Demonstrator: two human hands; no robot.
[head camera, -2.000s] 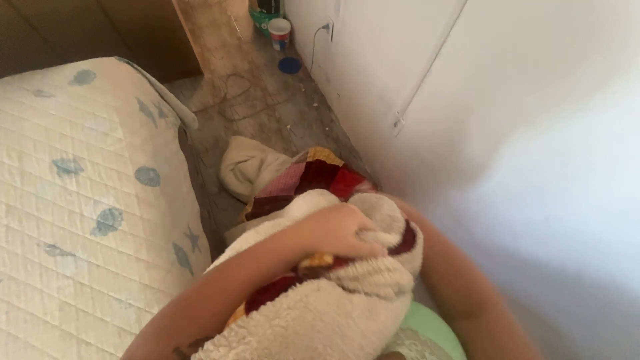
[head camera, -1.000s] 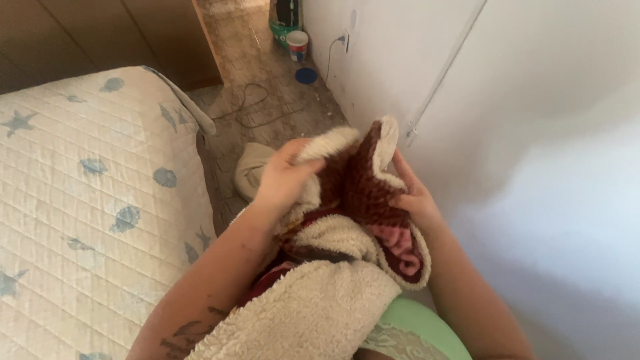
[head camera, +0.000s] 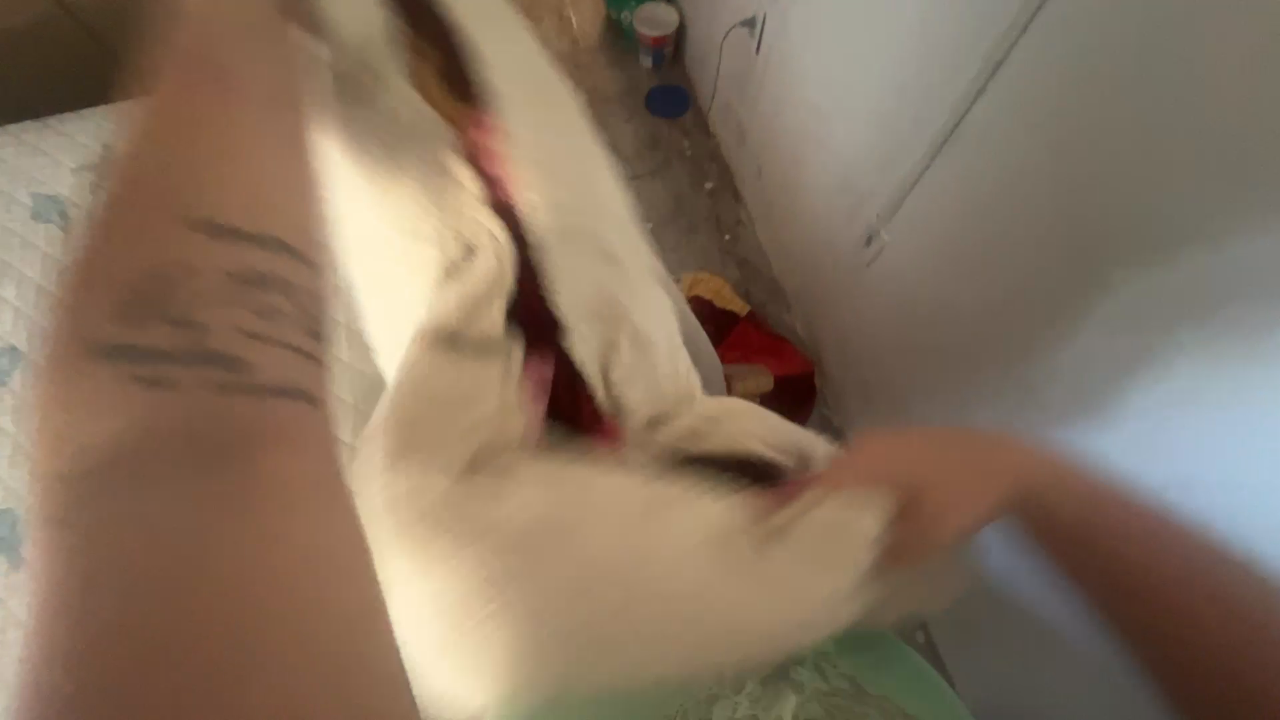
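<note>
A thick blanket, cream fleece on one side and dark red, pink and yellow on the other, stretches across the middle of the view, blurred by motion. My right hand is closed on its edge at the right. At the upper left my left forearm, with dark markings, reaches up beside the raised part of the blanket; the left hand itself is past the top edge of the view. A red, dark red and yellow part of the patterned cloth lies low by the wall.
A bed with a quilted cover stands on the left. The white wall rises close on the right. On the floor beyond are a tub, a blue lid and a cable running to the wall.
The blanket, bunched between both hands a second ago, is now spread out wide. My left arm has moved up and forward, and its hand has left the view. My right hand still holds the blanket.
</note>
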